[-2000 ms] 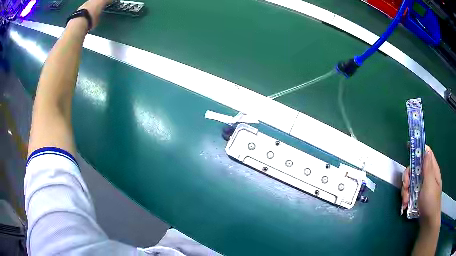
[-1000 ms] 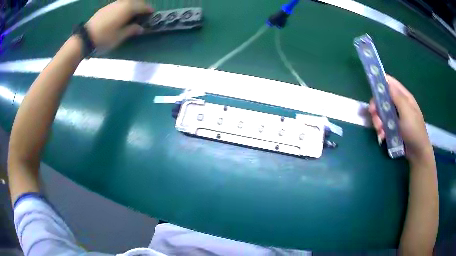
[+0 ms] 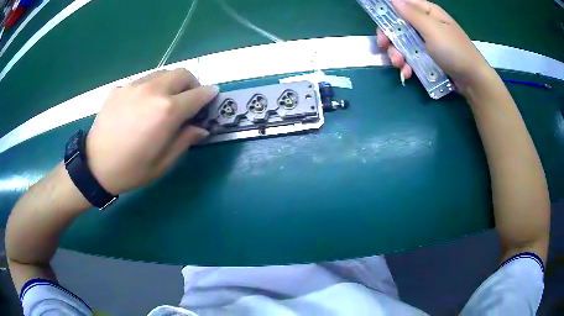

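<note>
The grey housing bar [image 3: 272, 110] with dark round sockets lies on the silver fixture base [image 3: 290, 128], which shows as a pale rim along its near and right sides. My left hand [image 3: 145, 126] grips the bar's left end and hides that end and the fixture's left part. My right hand [image 3: 442, 46] holds the long shiny cover strip [image 3: 411, 54] tilted, up and to the right of the fixture; the strip's top end is cut off by the picture's edge.
A black and metal end connector [image 3: 334, 103] sticks out at the fixture's right end, with pale tape [image 3: 339, 80] above it. Thin clear tubes [image 3: 179, 34] run over the green bench. The thin blue brush handle [image 3: 525, 83] lies at the far right.
My left hand has brought the housing bar from the far left onto the fixture. My right hand still holds the cover strip. The view has shifted, and the blue hose is out of view.
</note>
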